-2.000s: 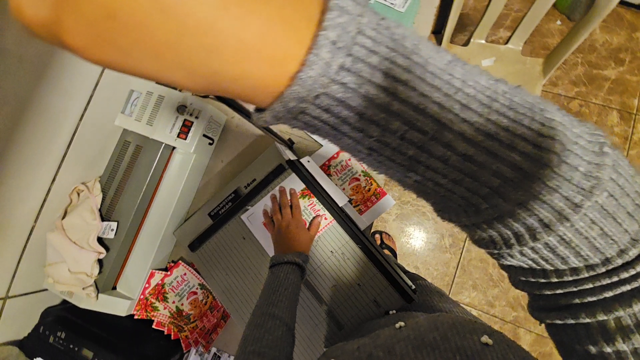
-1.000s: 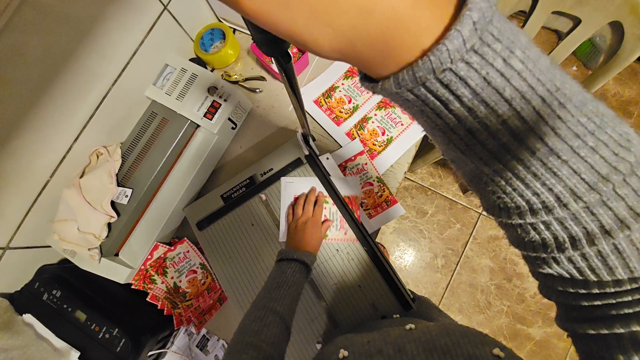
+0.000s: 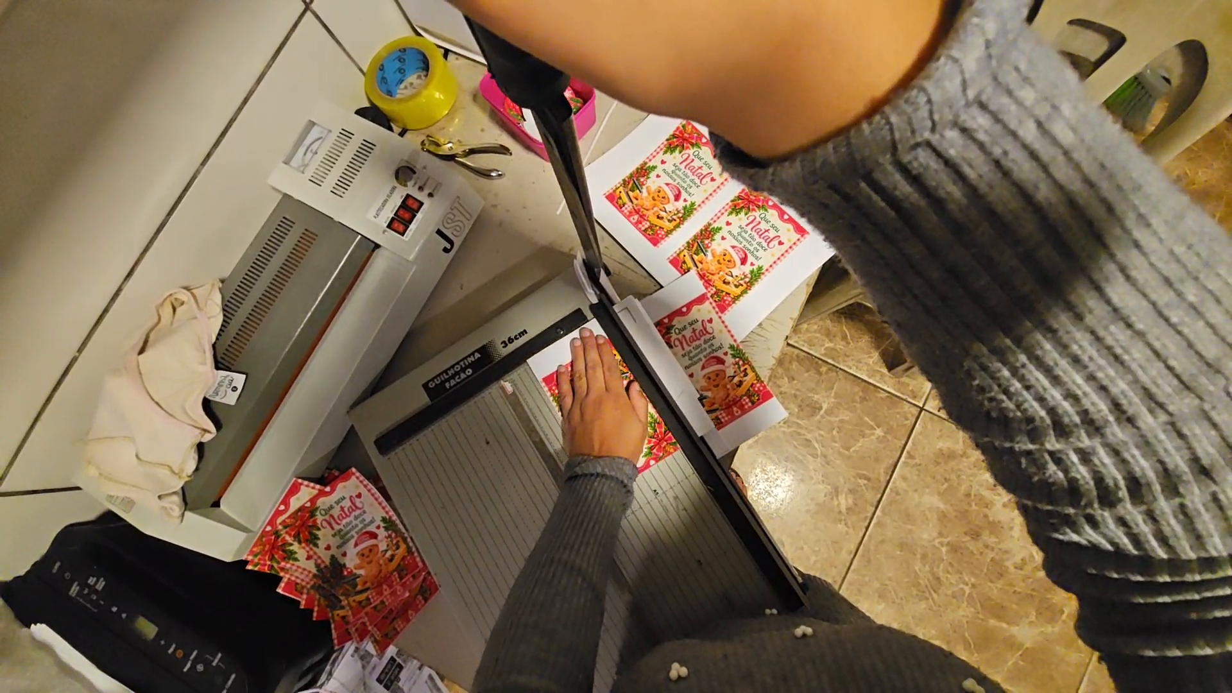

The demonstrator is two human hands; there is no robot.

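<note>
My left hand [image 3: 604, 399] lies palm down on a printed Christmas card [image 3: 657, 445], pressing it to the ridged bed of a guillotine paper cutter [image 3: 481, 481]. The card's upper edge is by the black ruler bar and its right side by the blade edge. The cutter's blade arm [image 3: 575, 183] stands raised, its black handle [image 3: 520, 72] above. My right forearm, in a grey ribbed sleeve, crosses the top right; the hand is outside the frame. Beyond the cutting edge lie a white paper strip [image 3: 664, 351] and another card [image 3: 717, 361]. A fanned stack of cards [image 3: 356, 553] lies left of the cutter.
Uncut printed sheets [image 3: 712, 212] lie behind the cutter. A laminator [image 3: 289, 318] with a cloth [image 3: 159, 404] on it stands left, a black printer [image 3: 144, 616] below. Yellow tape [image 3: 411, 82], a hole punch [image 3: 465, 156] and a pink container [image 3: 539, 111] sit at the back.
My left hand stays on the card, which has shifted on the bed and now sits straighter than one second ago. The raised blade arm shows in both later frames. The view has moved.
</note>
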